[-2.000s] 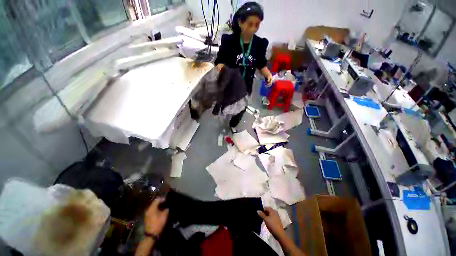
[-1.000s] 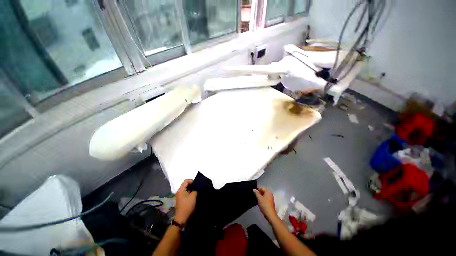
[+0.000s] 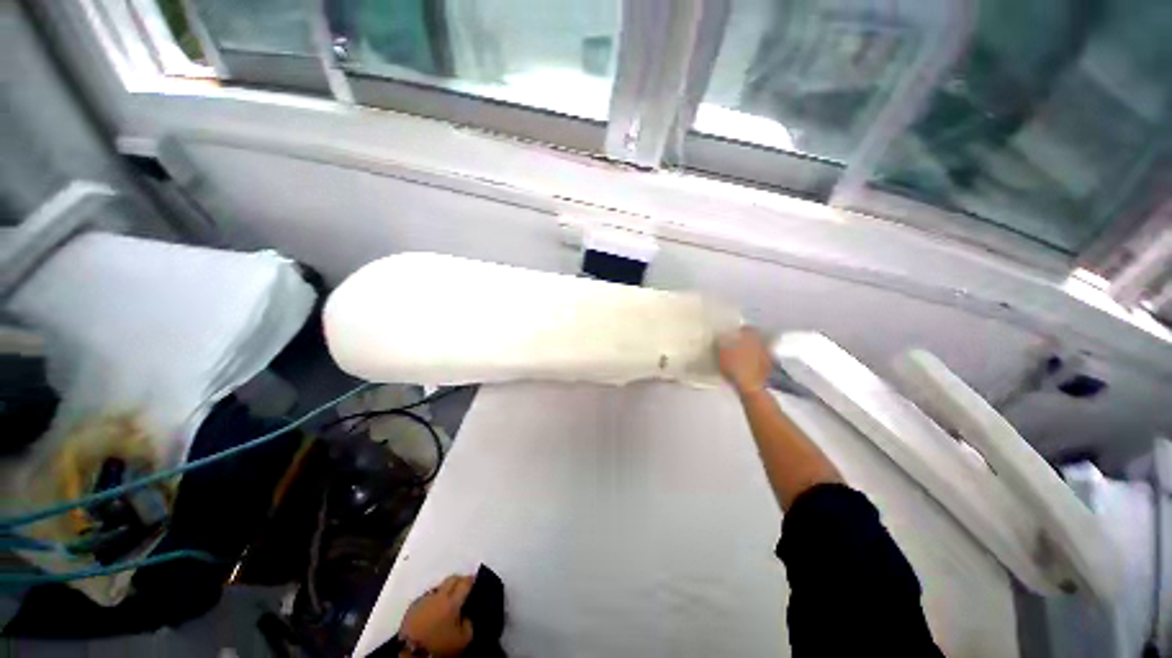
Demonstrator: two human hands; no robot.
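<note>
The long rounded cream-white sleeve board [image 3: 514, 321] lies across the far side of the white padded ironing table [image 3: 604, 501], below the windows. My right hand [image 3: 743, 360] is on the board's right end; its fingers are blurred, so I cannot tell whether they grip it. My left hand [image 3: 441, 617] is low at the table's near left edge, with a small part of the black cloth [image 3: 485, 602] showing at its fingers. The rest of the cloth is not visible.
Two narrow white padded arms [image 3: 925, 450] slant along the table's right side. At the left stand another white-covered surface [image 3: 167, 321], blue-green hoses [image 3: 257, 444] and dark clutter on the floor. A dark-faced box [image 3: 614, 257] is on the wall behind the board.
The view has turned toward the windows and come closer to the table. My right hand has left the black cloth and moved to the sleeve board; my left hand has stayed with the cloth.
</note>
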